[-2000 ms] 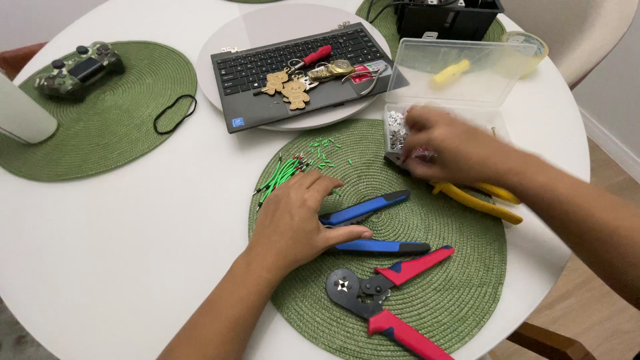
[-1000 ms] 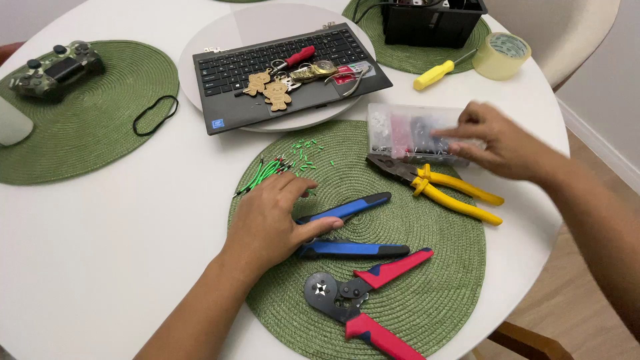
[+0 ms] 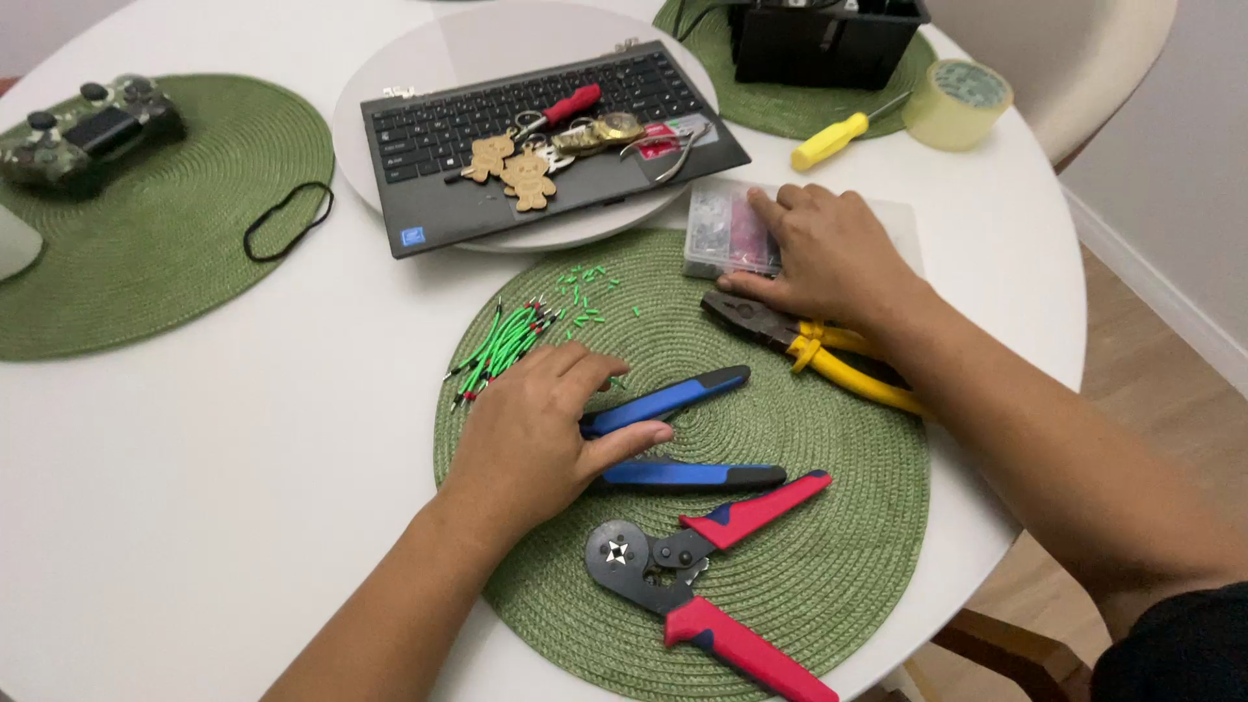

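Observation:
My left hand (image 3: 536, 429) rests over the head of a blue-handled tool (image 3: 673, 398), fingers apart; its jaws are hidden. Under and around my right hand (image 3: 829, 249) is a clear plastic compartment box (image 3: 710, 229) with its lid down; the fingers lie on top. Combination pliers (image 3: 760, 320) with yellow handles lie just in front of the box, partly under my right forearm. Red-handled ferrule crimping pliers (image 3: 624, 565) lie nearest me on the green woven placemat (image 3: 829, 546). Green wires (image 3: 502, 346) with crimped ends lie beyond my left hand, beside small green insulation pieces (image 3: 585, 292).
Behind is a laptop keyboard base (image 3: 439, 205) holding wooden keychains (image 3: 528, 180), a watch (image 3: 614, 129) and tweezers (image 3: 682, 151). A yellow screwdriver (image 3: 829, 141), tape roll (image 3: 958, 102) and black bin (image 3: 819, 49) stand at back right. A game controller (image 3: 88, 132) and black cord loop (image 3: 283, 222) lie left.
The box's lid, raised two seconds ago, is down. My right hand has come down from above the box onto its top. My left hand stays by the blue-handled tool.

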